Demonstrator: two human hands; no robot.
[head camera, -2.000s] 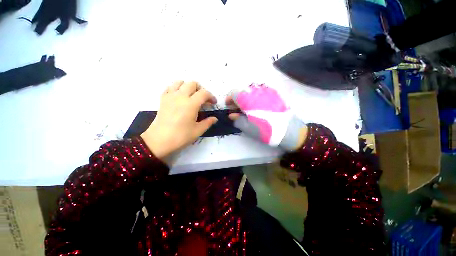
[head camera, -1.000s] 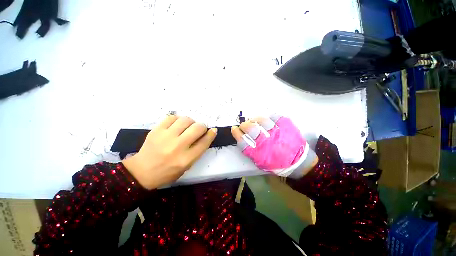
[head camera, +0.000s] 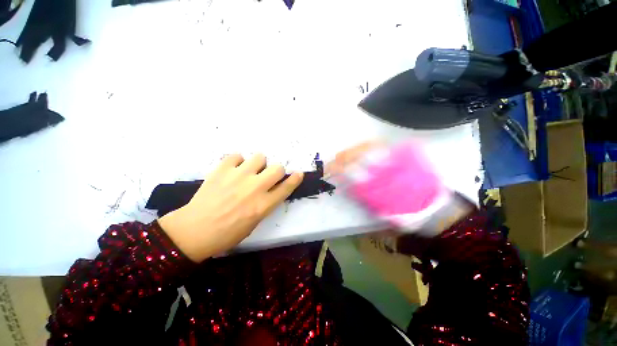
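Observation:
A narrow black fabric strip [head camera: 177, 194] lies flat along the near edge of the white table [head camera: 169, 88]. My bare left hand [head camera: 233, 203] lies palm down over its middle, fingertips on its far edge, hiding part of it. The strip's right end shows frayed threads. My right hand [head camera: 396, 186], in a pink and white fingerless glove, is blurred just right of that end and appears off the cloth. The steam iron [head camera: 433, 94] rests on the table at the right, its tip pointing left.
Black cut pieces [head camera: 51, 30] lie at the far left, with another black bundle [head camera: 30, 118] at the left edge. The iron's black hose [head camera: 575, 34] runs right. Blue crates [head camera: 504, 149] and a cardboard box [head camera: 565, 189] stand beyond the table's right side.
My right hand has left the strip's right end and moved right, uncovering it. My left hand now lies flatter on the strip, after both hands held it along its far edge.

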